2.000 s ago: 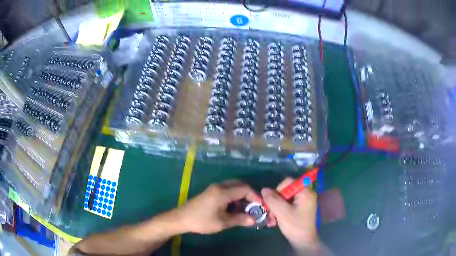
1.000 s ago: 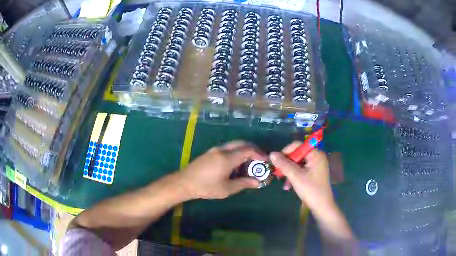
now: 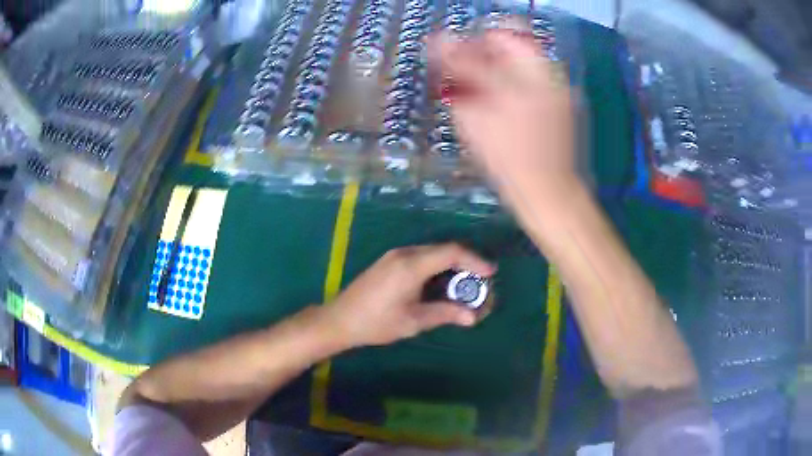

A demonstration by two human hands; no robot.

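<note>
My left hand [image 3: 405, 298] holds a round holder [image 3: 468, 289], silver-white with a grey centre, between thumb and fingers above the green mat. My right hand [image 3: 516, 107] is blurred and reaches over the clear parts tray [image 3: 303, 169], covering its right rows. A small red patch of the red probe [image 3: 448, 92] shows at its fingers; the rest is hidden. Rows of round metal parts [image 3: 304, 98] stand in the tray. The third row from the left has a gap, with one part [image 3: 345, 137] at its near end.
Stacked clear trays stand at left [image 3: 85, 200] and right [image 3: 748, 267]. A sticker sheet with blue dots [image 3: 198, 267] lies on the left of the mat, with a dark thin stick [image 3: 175, 245] across it. A red object [image 3: 679, 190] lies by the right trays.
My right hand has moved up and away from my left hand, over the tray. A part now shows at the near end of the gapped row. My left hand stays nearly in place.
</note>
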